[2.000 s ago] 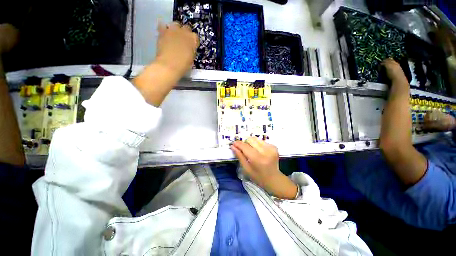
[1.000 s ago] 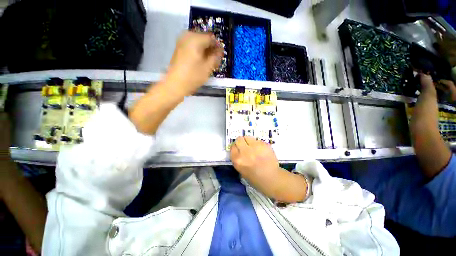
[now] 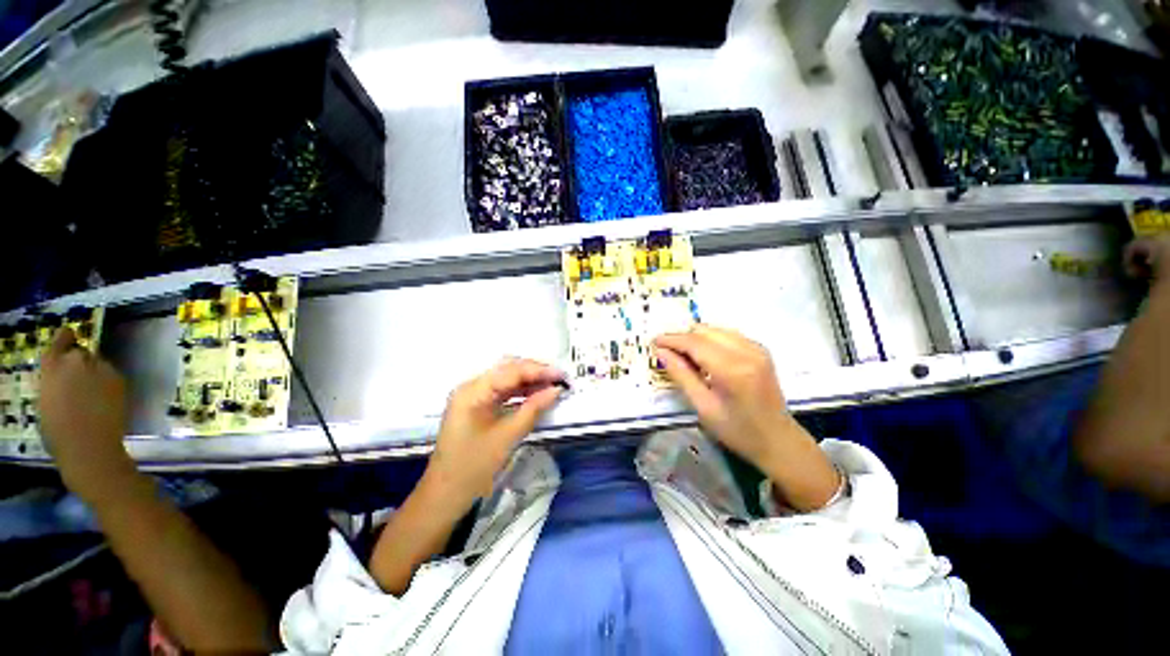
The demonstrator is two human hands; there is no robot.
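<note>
A cream-yellow circuit board panel [image 3: 597,318] lies between the conveyor rails in front of me, with yellow and black parts along its far edge. My left hand [image 3: 498,408] is at the panel's near left corner and pinches a small dark component [image 3: 562,385] between thumb and finger. My right hand [image 3: 725,385] is at the panel's near right part, thumb and fingers close together over the board; whether it holds a part cannot be told.
Behind the rail [image 3: 423,250] stand bins of silver-and-dark components [image 3: 516,160], blue components [image 3: 613,154] and dark components [image 3: 719,173]. Metal crossbars [image 3: 840,282] are right. Another panel [image 3: 237,359] with a black cord is left. Other people's arms [image 3: 141,513] reach in at both sides.
My left hand has come back from the silver-and-dark bin to the panel's near left corner. My right hand has moved slightly right and up over the board. The view has shifted.
</note>
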